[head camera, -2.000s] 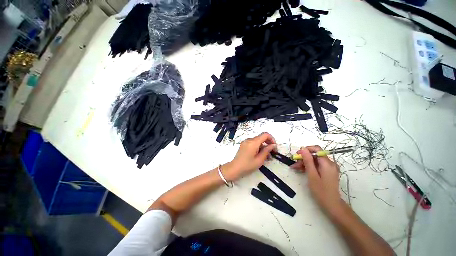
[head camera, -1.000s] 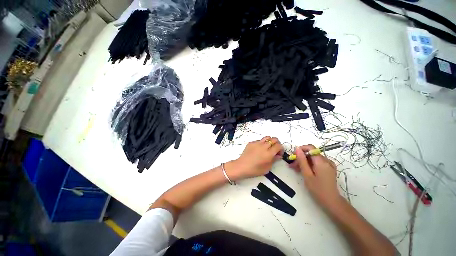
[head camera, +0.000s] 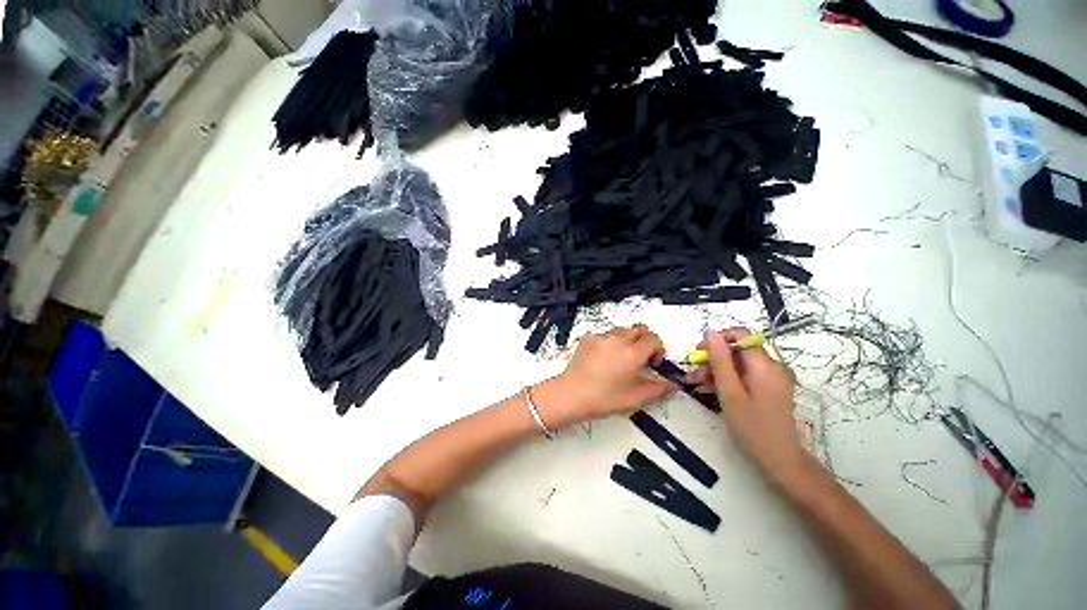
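My left hand (head camera: 614, 375) holds one end of a black fabric tab (head camera: 682, 379) between thumb and fingers. My right hand (head camera: 745, 387) grips a slim yellow pen-like tool (head camera: 727, 348) with a silver metal end pointing up and to the right; its fingers also touch the tab's other end. The tool's tip at the tab is too small to make out. Black tabs with small pale slots (head camera: 665, 491) lie on the table just below my hands. A large loose pile of black tabs (head camera: 668, 179) lies beyond my hands.
Bagged tabs (head camera: 364, 298) spill from clear plastic at left. Tangled thread (head camera: 876, 358) lies right of my hands, with red-handled snips (head camera: 989, 459) beyond. A power strip (head camera: 1013, 167), a black strap (head camera: 954, 48) and a blue ring (head camera: 975, 14) are at upper right. Blue bins (head camera: 155, 441) stand lower left.
The held tab shows more between my hands than a second ago, when my left hand covered most of it. The yellow tool is angled slightly differently. The view has shifted slightly.
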